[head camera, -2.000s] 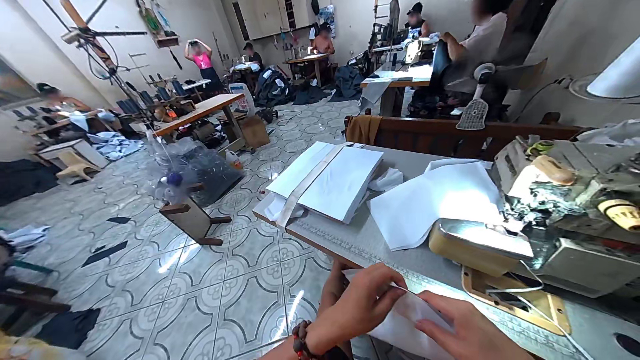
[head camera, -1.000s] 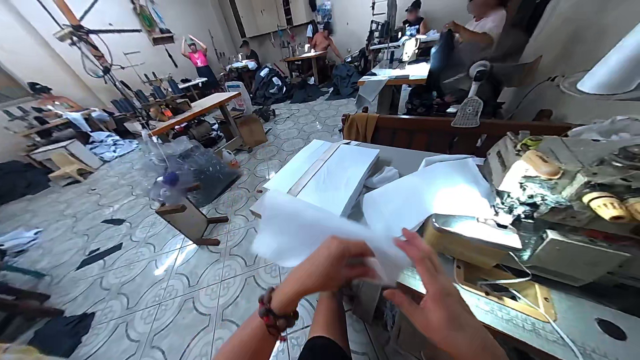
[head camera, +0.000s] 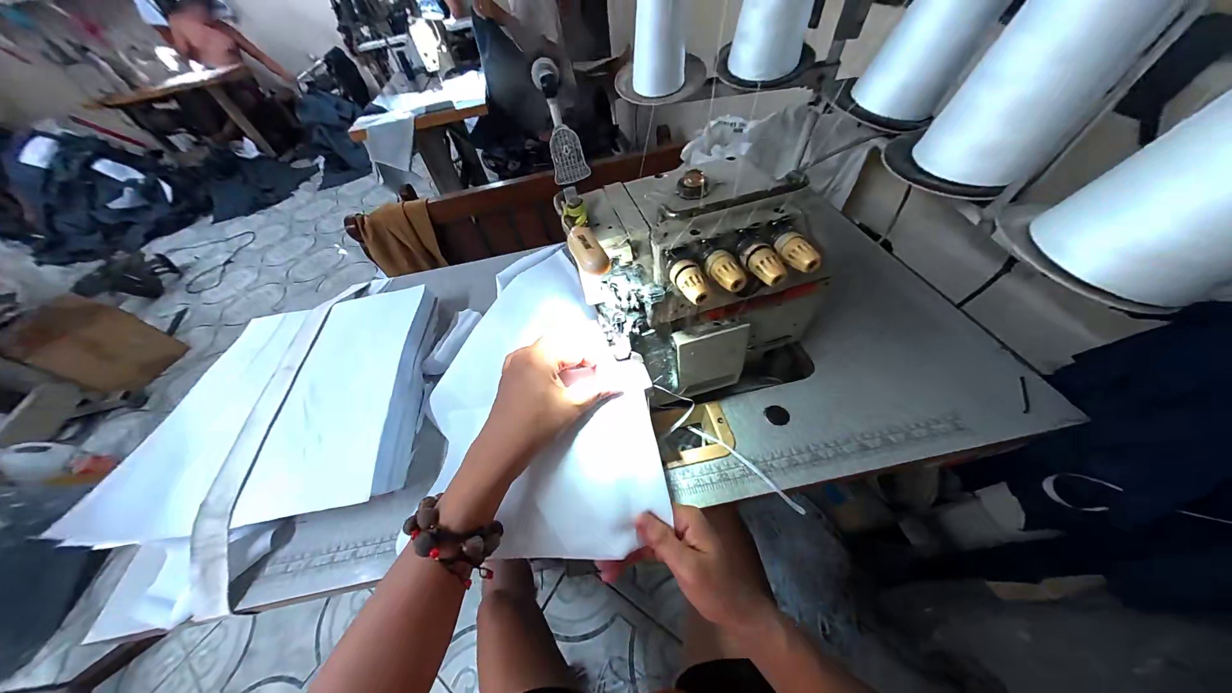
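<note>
A white fabric piece (head camera: 587,481) lies on the machine table, its upper end at the presser foot of an overlock sewing machine (head camera: 712,279) under a bright lamp. My left hand (head camera: 549,395), a beaded bracelet on its wrist, pinches the fabric close to the foot. Lower down, my right hand (head camera: 688,553) grips the near right corner between thumb and fingers, at the table's front edge. Another white piece (head camera: 481,356) lies beneath and to the left. Further left sits a stack of white fabric pieces (head camera: 332,404) with a pale strip (head camera: 255,443) across it.
Large white thread cones (head camera: 1020,87) stand behind the machine. A loose white cord (head camera: 751,467) hangs over the table's front edge (head camera: 857,467). Behind the table is a wooden bench back (head camera: 500,212) with a brown cloth (head camera: 404,236). Another person (head camera: 217,48) sits at a table at upper left.
The view has swung right, toward the machine. The white fabric, loose between my hands before, now lies flat with its end at the presser foot. My hands have moved to the machine's front.
</note>
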